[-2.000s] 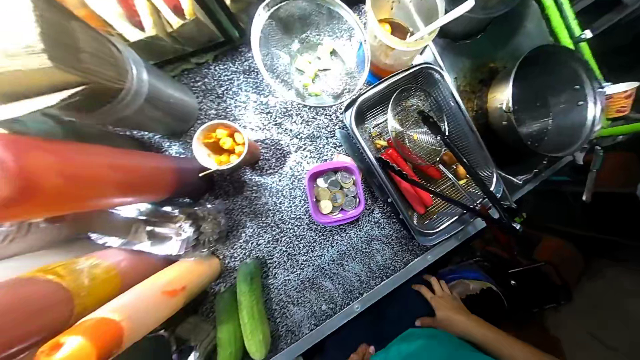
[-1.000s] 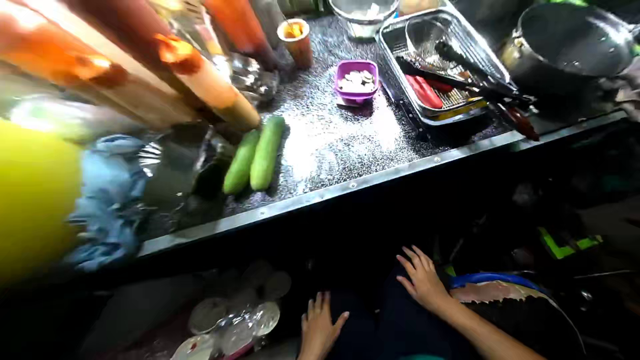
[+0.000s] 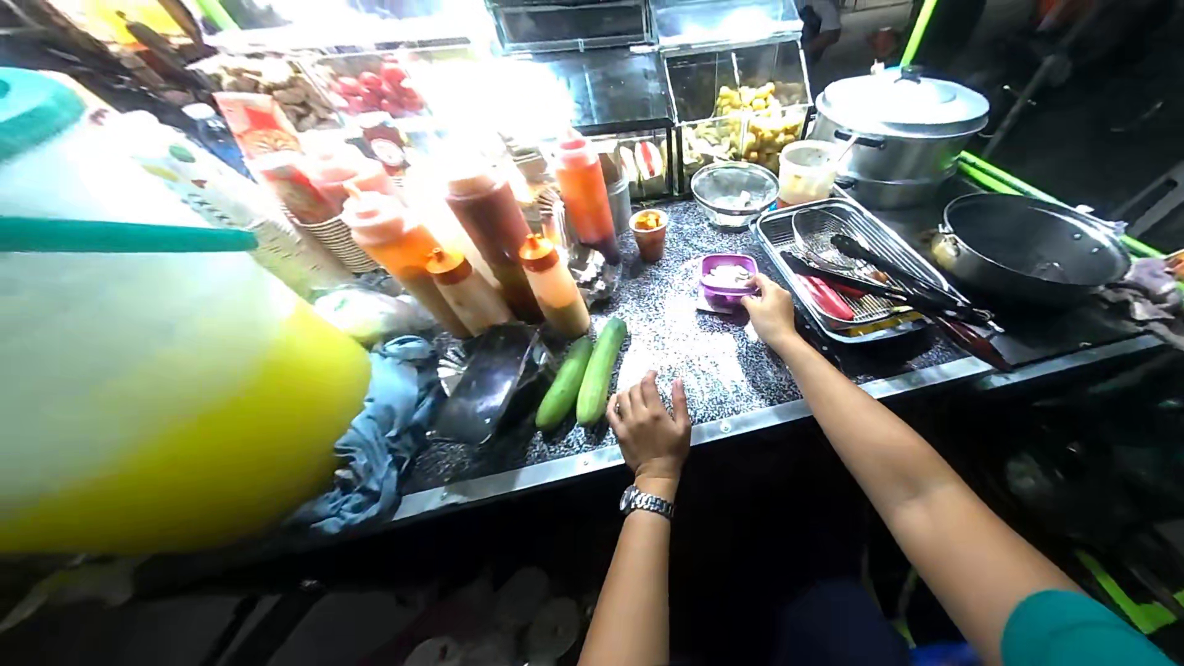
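My right hand (image 3: 770,310) has its fingertips at the right side of a small purple plastic container (image 3: 727,283); whether they grip it or only touch it, I cannot tell. Coins show in the container in the oldest view, though glare washes them out now. My left hand (image 3: 649,421), with a metal watch at the wrist, rests at the counter's front edge, fingers apart and holding nothing. Just left of it lie two green cucumbers (image 3: 601,372). A paper cup of orange food pieces (image 3: 649,233) stands behind, left of the container.
Squeeze bottles (image 3: 557,287) and a blue cloth (image 3: 388,416) stand or lie left. On the right are a metal tray (image 3: 856,268) with a strainer, tongs and red items, a black pan (image 3: 1031,245) and a lidded pot (image 3: 902,129). A large yellow-filled container (image 3: 166,398) looms at far left.
Both hands have come up from below the counter edge, the right one to the purple container, the left one beside the cucumbers. The view has tilted up and shows more of the stall's back.
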